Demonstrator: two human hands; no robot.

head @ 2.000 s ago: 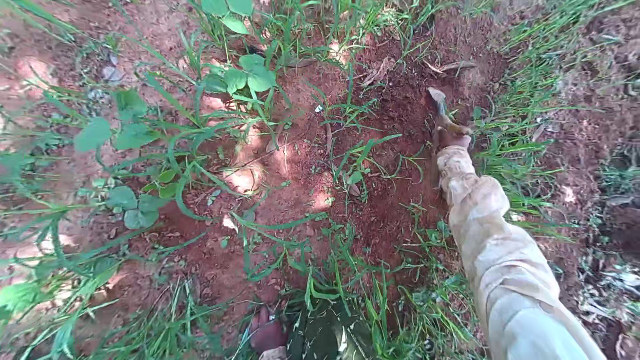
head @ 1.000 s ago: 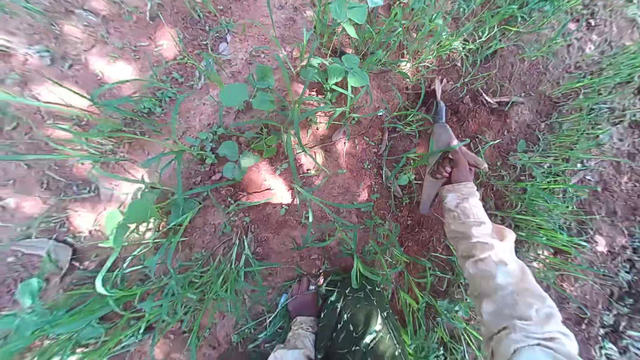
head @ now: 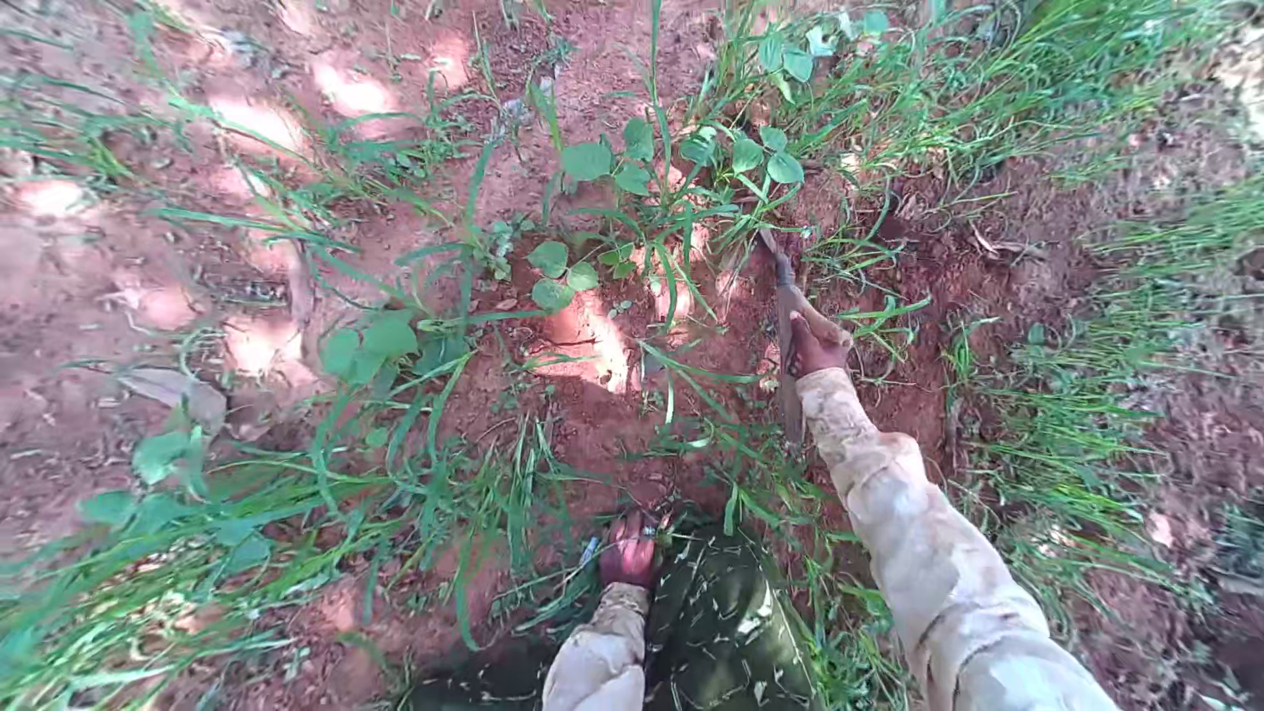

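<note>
My right hand [head: 820,346] is closed around the wooden handle of a hand hoe [head: 787,380], right of the middle of the view. The tool's narrow grey end [head: 782,269] points up toward broad-leaved seedlings [head: 765,156], and its other end reaches down past my wrist. Low in the middle, my left hand [head: 628,553] is beside my knee in dark patterned cloth [head: 726,612], among grass blades. Its fingers are bent; whether they grip some grass I cannot tell. Another group of round-leaved seedlings [head: 563,275] grows left of the tool.
Reddish soil [head: 602,425] with sunlit patches lies between my hands. Long grass [head: 395,474] spreads across the left, and denser grass [head: 1066,434] stands on the right. A dry leaf [head: 178,393] lies at the far left. Dug dark soil [head: 923,395] is right of the tool.
My right hand and the hoe have moved left, nearer the seedlings, and the tool has turned more upright. My left hand has come further into view since the earliest frame. The view has shifted.
</note>
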